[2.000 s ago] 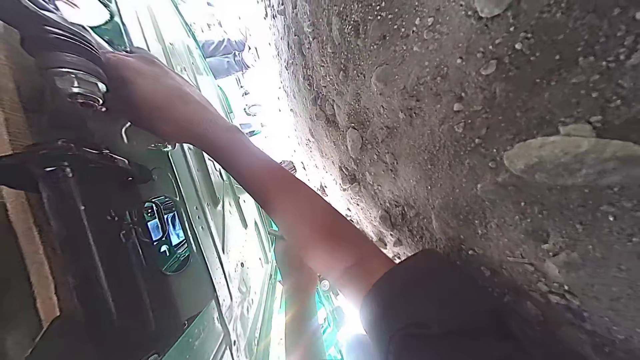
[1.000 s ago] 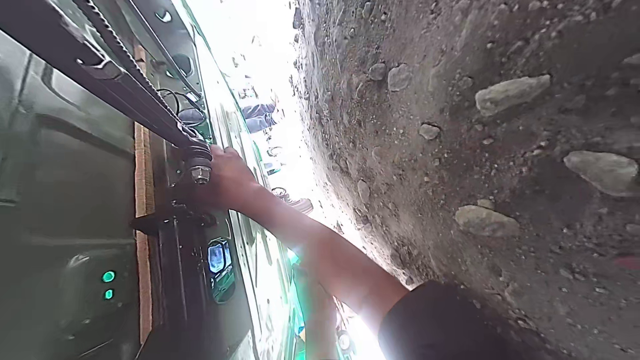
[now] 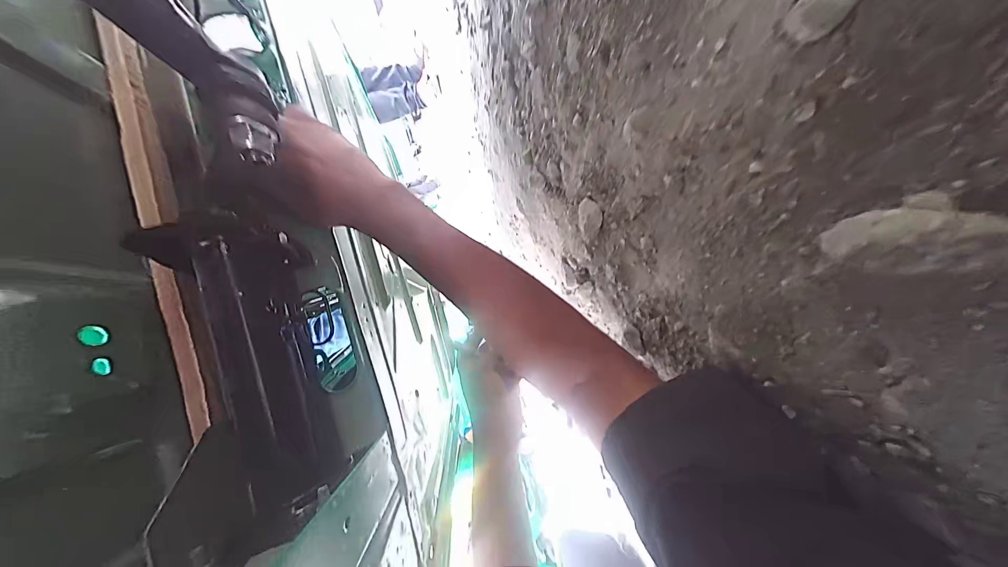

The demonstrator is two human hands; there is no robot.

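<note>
My right hand [image 3: 315, 169] reaches in from the lower right, in a dark sleeve, and is at a dark rod-end joint with a metal nut [image 3: 253, 139]. Its fingers are in shadow behind the joint, so their grip is hidden. The joint ends a thick dark rod [image 3: 157, 31]. Below it, a black tubular part with a flange [image 3: 252, 346] runs along a green metal panel. A second bare forearm [image 3: 498, 472] shows in glare at bottom centre; whose it is I cannot tell. Its hand is hidden, and my left hand is not identifiable.
Stony ground [image 3: 709, 157] fills the right side. Green vehicle body metal [image 3: 63, 409] lies on the left, with a brown strip [image 3: 150, 173] along it. An oval opening [image 3: 335, 346] sits beside the black part. Beyond, in bright light, is part of a person in blue clothing [image 3: 394, 90].
The view pulled back to show more of the rod, then came nearer again. My right hand stays at the joint with the nut throughout.
</note>
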